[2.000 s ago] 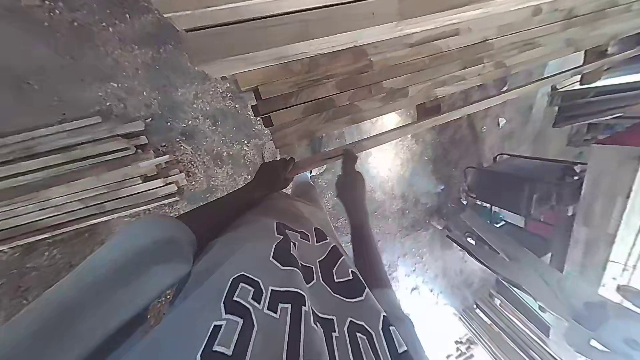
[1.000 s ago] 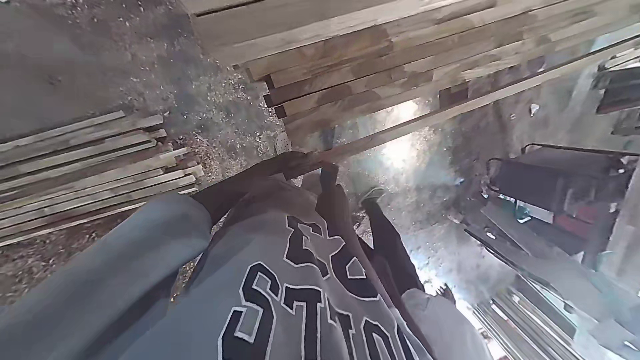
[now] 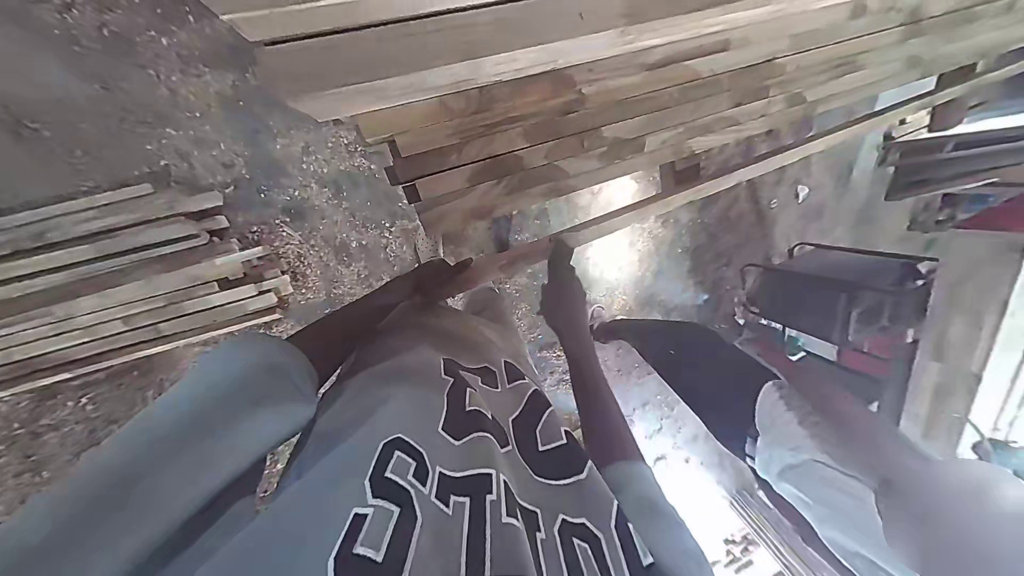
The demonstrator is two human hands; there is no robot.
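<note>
A long, narrow wooden board (image 3: 664,204) slants from my waist up to the right edge of the view. Its near end lies against my left hand (image 3: 440,278), which grips it close to my shirt. My right hand (image 3: 562,292) is closed around something dark and small that touches the board's edge; what it is cannot be told. Beyond the board, a stack of long wooden planks (image 3: 512,104) runs nearly alongside, with uneven ends at the left.
More boards (image 3: 120,280) lie piled on the ground at the left. A person (image 3: 696,376) in dark trousers and a light top is close at the right. Behind them stands a black metal-framed item (image 3: 832,288). Wood chips litter the ground (image 3: 320,184).
The other person, barely in view two seconds ago, has come further into view at the right. My left hand stays at the board's near end.
</note>
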